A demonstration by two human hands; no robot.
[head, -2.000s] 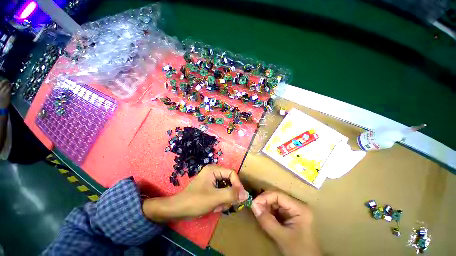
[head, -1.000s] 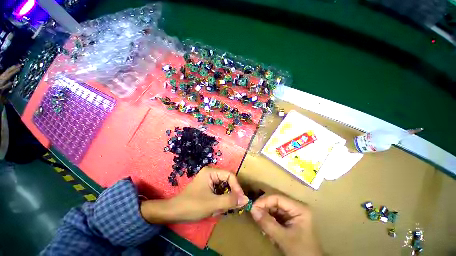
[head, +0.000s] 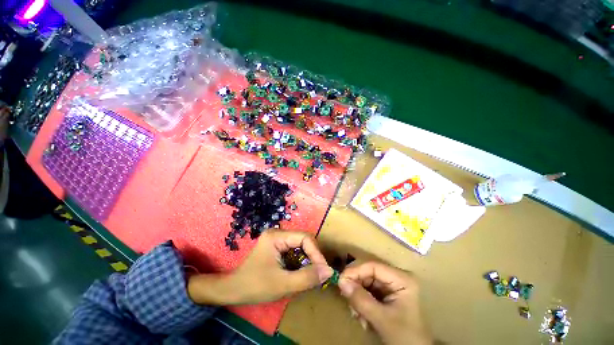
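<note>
My left hand (head: 286, 269) pinches a small green circuit board module (head: 332, 277) between thumb and index finger. More small dark and amber pieces (head: 294, 258) show inside its curled fingers. My right hand (head: 380, 296) meets the module from the right, its thumb and fingertip closed at the module's edge; whether it holds a tiny part is hidden. A heap of small black pieces (head: 259, 202) lies on the red-pink mat (head: 192, 226) beyond my left hand. A few black pieces (head: 342, 260) lie on the brown board just beyond my fingertips.
Green modules fill a clear tray (head: 289, 111) behind the heap. Crumpled clear trays (head: 151, 64) and a purple tray (head: 97, 162) are at left. A white box (head: 367, 192) holds a red tube (head: 397, 193); a bottle (head: 499, 190) stands beside it. Loose modules (head: 510, 288) lie right. A person's arm shows far left.
Both hands stay together around the module with small finger shifts. The view has shifted slightly, so the board's items sit a little further left. The person's hand at far left has moved.
</note>
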